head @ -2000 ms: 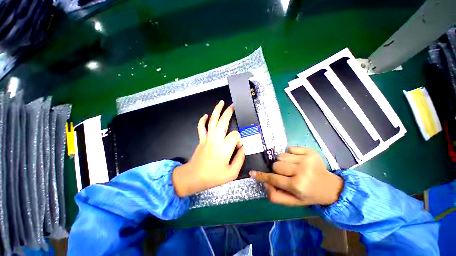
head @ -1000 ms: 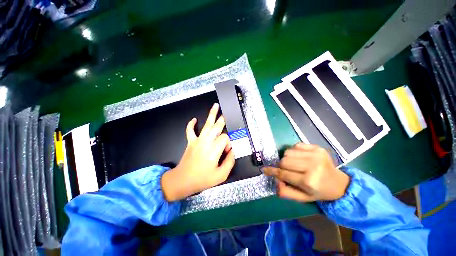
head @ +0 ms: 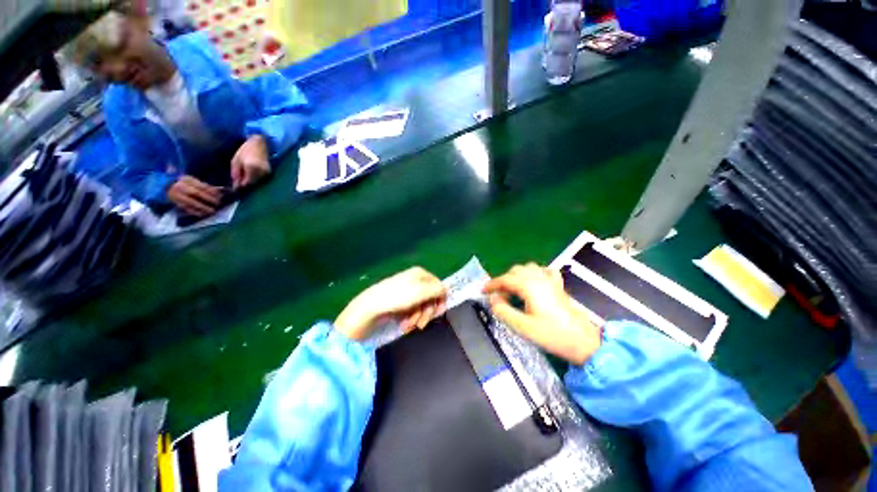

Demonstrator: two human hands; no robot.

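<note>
A black panel [head: 423, 423] lies on a silvery foam sleeve [head: 584, 452] on the green bench. A dark grey strip [head: 474, 341] lies along the panel's right short edge, with a blue-and-white label [head: 505, 394] at its near end. A small black fitting shows at the panel's near right corner. My left hand [head: 397, 303] is at the panel's far edge, fingers curled. My right hand [head: 546, 309] is at the far right corner, thumb and forefinger close to the strip's far end. Whether either hand grips anything is hidden.
A strip sheet [head: 644, 293] lies right of the panel, near a grey post [head: 707, 125] and a yellow-and-white pad [head: 750, 279]. Stacked panels stand at left [head: 82, 447] and right [head: 808, 144]. A yellow tool [head: 167, 468] lies left. A person in blue works across the bench.
The view has tilted up, showing the person opposite. Both my hands have moved to the panel's far edge; my left hand has left its surface and my right hand has left the near corner.
</note>
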